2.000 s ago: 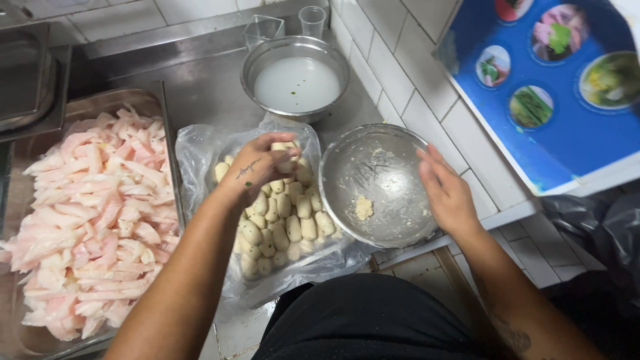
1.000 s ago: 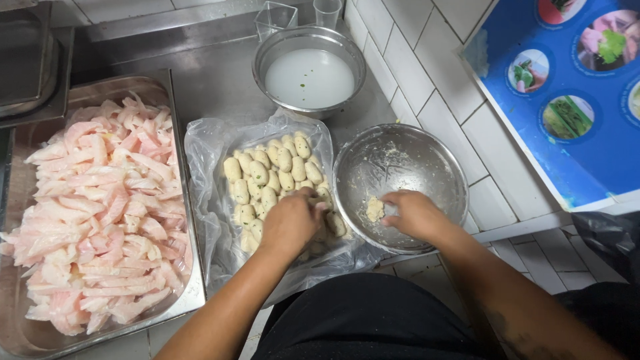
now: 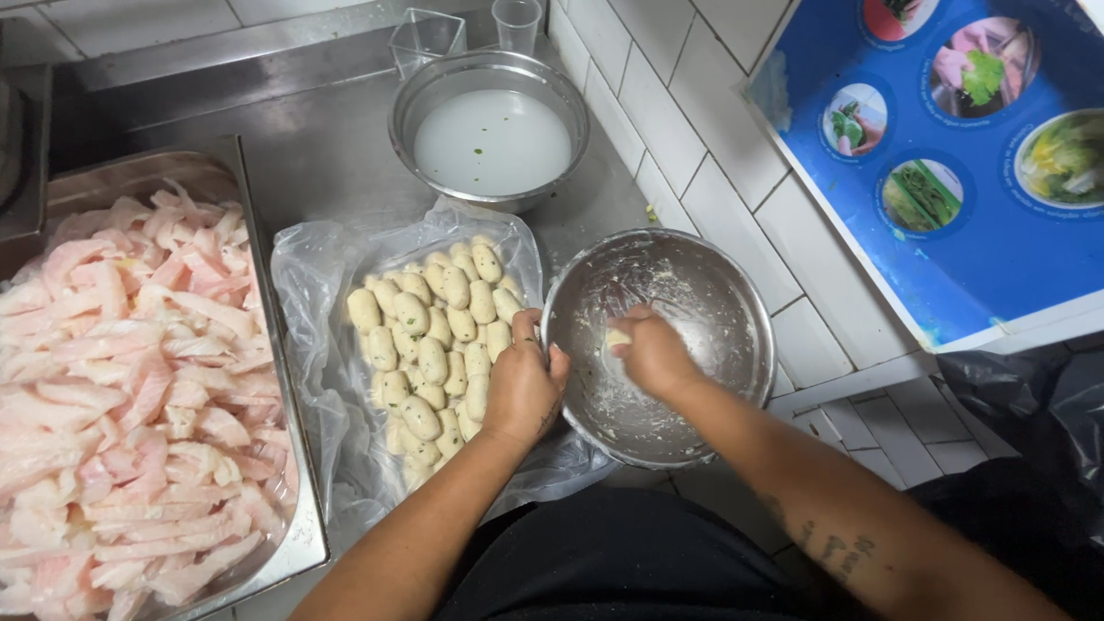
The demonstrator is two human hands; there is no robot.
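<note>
My right hand (image 3: 651,354) is inside a steel mixing bowl (image 3: 733,302) smeared with dough residue, its fingers closed on a small lump of pale dough (image 3: 617,337). My left hand (image 3: 528,379) grips the left rim of this bowl, thumb and fingers at the edge. Just left of it, many oval dough pieces with green flecks (image 3: 433,360) lie in stacked rows on a clear plastic bag (image 3: 310,285); my left hand and forearm hide some of them.
A deep steel pan (image 3: 267,345) of raw pale meat strips (image 3: 129,388) stands at left. Behind are a steel bowl of cloudy liquid (image 3: 492,142), a clear square container (image 3: 427,39) and a plastic cup (image 3: 517,26). A tiled wall (image 3: 733,198) and blue poster (image 3: 975,259) bound the right.
My left hand has moved right from the dough pieces to the bowl's rim. My right hand, outside the bowl's right edge two seconds ago, is now inside it on the dough lump.
</note>
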